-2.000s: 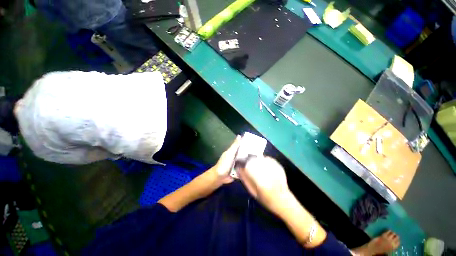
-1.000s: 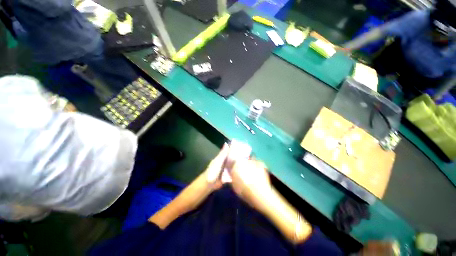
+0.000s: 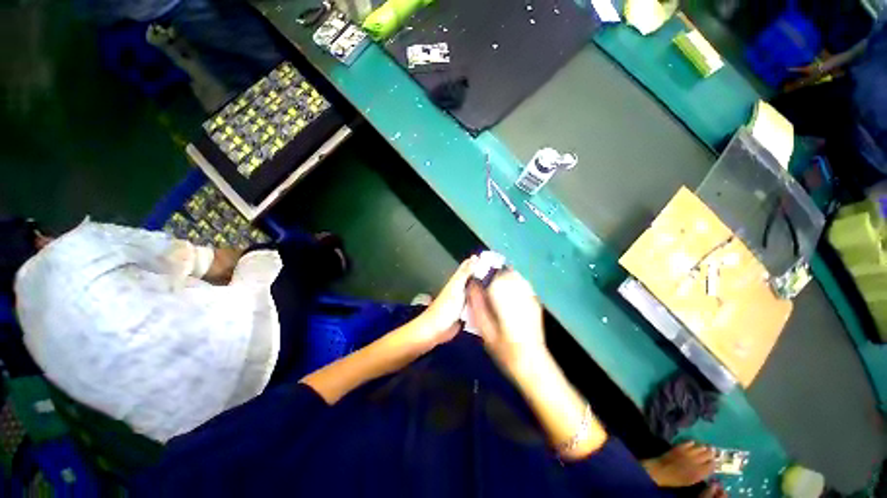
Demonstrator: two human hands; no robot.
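A small silver-white module [image 3: 489, 261] is held in front of my body, beside the green bench edge. My left hand [image 3: 449, 309] grips it from the left side. My right hand [image 3: 508, 309] is over the module and hides most of it. A small dark cloth [image 3: 483, 277] shows between the right fingers and the module; the hand is slightly blurred.
The green bench holds a white bottle [image 3: 541, 168], thin sticks [image 3: 505, 201], a tan board [image 3: 715, 282], a dark rag [image 3: 676, 404] and a black mat [image 3: 496, 58] with a module [image 3: 428, 54]. A person in white [image 3: 146, 321] is at left, near a unit tray [image 3: 267, 119]. Another person's hand [image 3: 684, 465] is lower right.
My right hand has moved over the module, with dark cloth showing again. The view has shifted. The person in white now appears lower and bent over, and the unit tray is more fully visible.
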